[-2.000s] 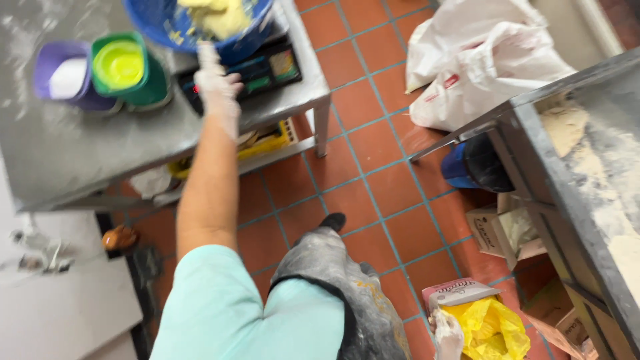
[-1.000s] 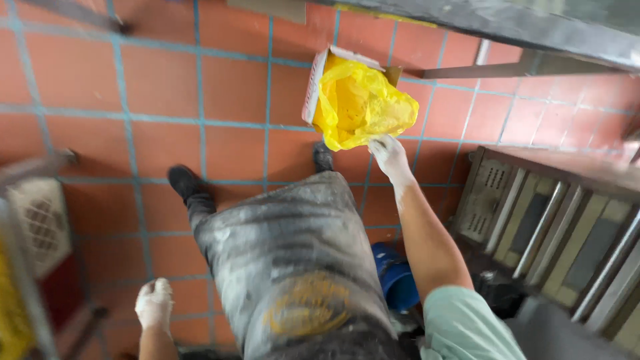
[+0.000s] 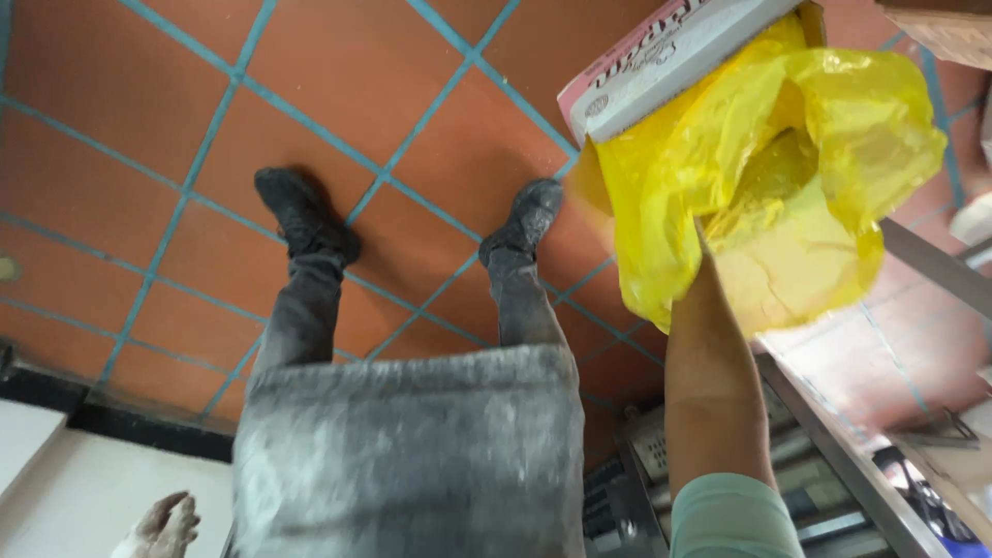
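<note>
A yellow plastic bag (image 3: 666, 194) spreads out of a cardboard box (image 3: 659, 85) with a white and pink printed side, at the upper right. Pale yellow material (image 3: 783, 271) shows at the bag's lower part. My right forearm reaches up to the bag; the hand itself is hidden by the plastic, so its grip does not show. At the lower left edge, my left hand (image 3: 164, 527) wears a whitish glove, its fingers loosely curled and partly cut off by the frame. No object shows in it.
My dark shoes stand on the red tiled floor (image 3: 418, 201), left of the box. A floury grey apron (image 3: 411, 457) covers my lap. A metal rail (image 3: 860, 465) and slatted equipment lie at the lower right. Another cardboard box (image 3: 945, 35) is at the top right corner.
The view has swung from the worktable to the floor. My right hand, at a blue bowl two seconds ago and at the yellow bag's edge one second ago, is now hidden by that bag.
</note>
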